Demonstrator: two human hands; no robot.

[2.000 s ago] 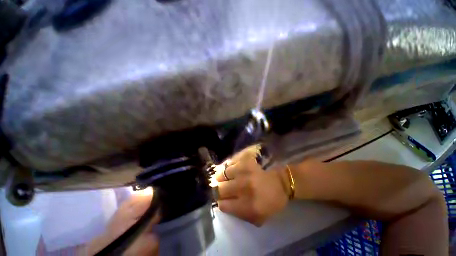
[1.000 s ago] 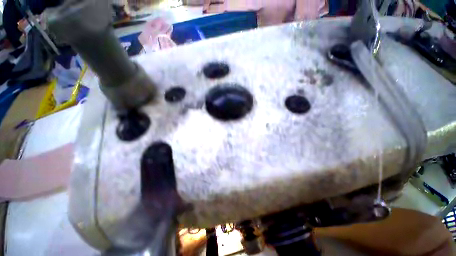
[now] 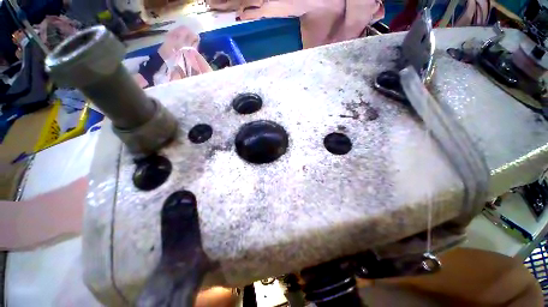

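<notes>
The white, speckled sewing machine head [image 3: 288, 186] with black plugs on top fills the middle of the view. A grey knobbed post [image 3: 114, 96] stands at its top left. A fine thread runs down to a small metal ring [image 3: 429, 262] at the right front. A pink fabric piece [image 3: 42, 216] lies on the white table left of the head. My right forearm [image 3: 468, 279] shows below the head at lower right; its hand is hidden. A small skin-coloured patch shows in the lamp glare under the head, too little to tell as my left hand.
A blue tray [image 3: 231, 51] with pink and white scraps is behind the head. More pink fabric [image 3: 339, 21] lies at the back. A yellow edge [image 3: 51, 129] and brown board are at left. A blue basket [image 3: 538, 264] is at the right edge.
The view has swung from the front underside of the head to its top. My right hand, visible two seconds ago, is now hidden behind the head. The pink piece at left has come into view.
</notes>
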